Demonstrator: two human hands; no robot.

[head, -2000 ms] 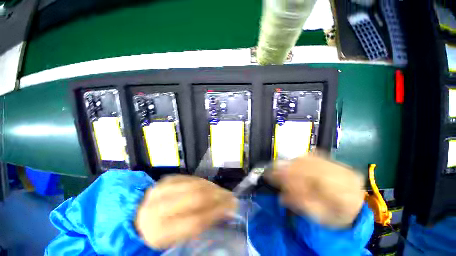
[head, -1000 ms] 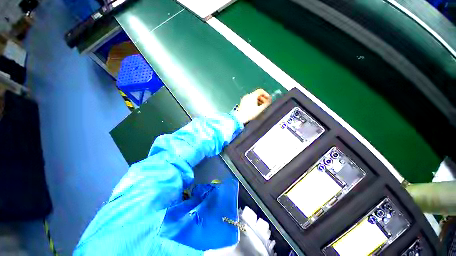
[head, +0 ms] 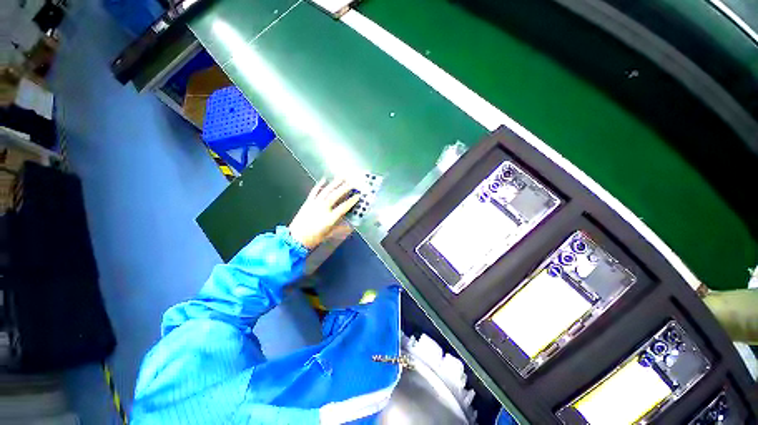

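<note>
My left hand (head: 322,211) is at the bench's near edge, left of the foam tray. Its fingertips lie on an adhesive pad sheet (head: 366,196), a clear film with rows of black dots; whether they grip it I cannot tell. The black foam tray (head: 453,319) lies at the right with open-backed smartphones in its pockets. The nearest smartphone (head: 489,226) shows a white battery and dark camera lenses. A second smartphone (head: 558,304) and a third (head: 640,380) follow; a fourth is cut off. My right hand is out of the picture.
Crumpled clear film (head: 451,156) lies at the tray's left end. A green conveyor (head: 532,75) with a white edge runs behind. A post wrapped in yellowish film (head: 735,315) stands at the right. A blue stool (head: 236,124) stands on the floor beyond the bench's near edge.
My left hand has moved from the tray's left end back to the bench's near edge, onto the dotted sheet. My right hand, seen two seconds ago, is out of view. The view has turned left.
</note>
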